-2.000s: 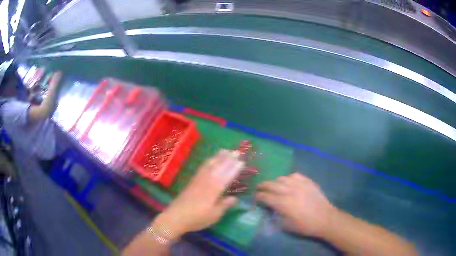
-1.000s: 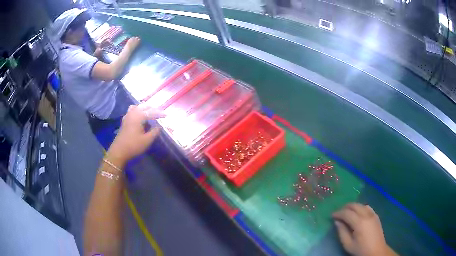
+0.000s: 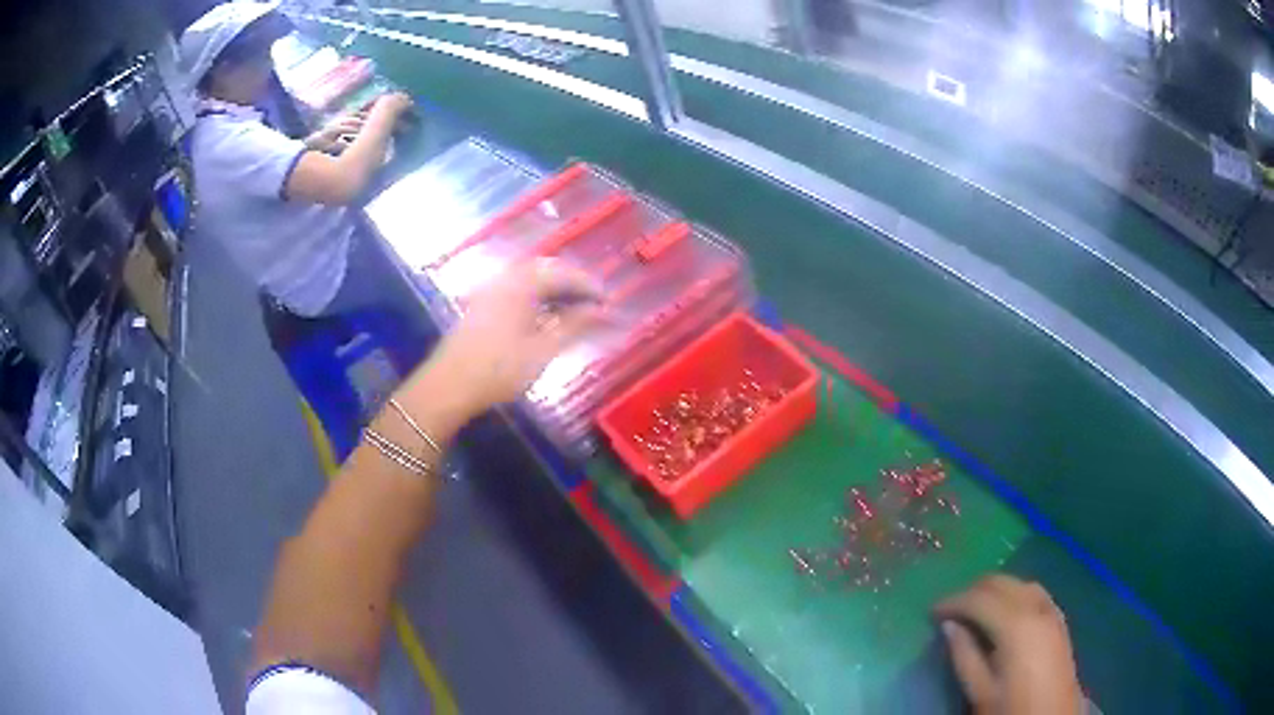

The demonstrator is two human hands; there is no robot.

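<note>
My left hand (image 3: pixel 524 328) is over the near side of the clear trays (image 3: pixel 699 273) with red strips; it is blurred, its fingers look apart, and I cannot tell whether it holds anything. My right hand (image 3: pixel 1016 636) rests low at the right edge of the green mat (image 3: pixel 762 615), fingers curled; whether it holds something is hidden. Small copper-coloured parts (image 3: pixel 880 524) lie scattered on the mat. The red bin (image 3: pixel 713 412) holds many more of them and stands between the trays and the scattered parts.
A person in a white cap (image 3: pixel 301 182) works farther up the line at the left. A blue stool (image 3: pixel 356 377) stands in the aisle. Metal rails (image 3: pixel 894 238) run along the dark-green surface beyond the mat. Blue and red tape (image 3: pixel 852 370) edges the work area.
My left hand first left the scattered parts for the trays' left side, then moved right over them. My right hand stays by the mat's edge. The view has swung left.
</note>
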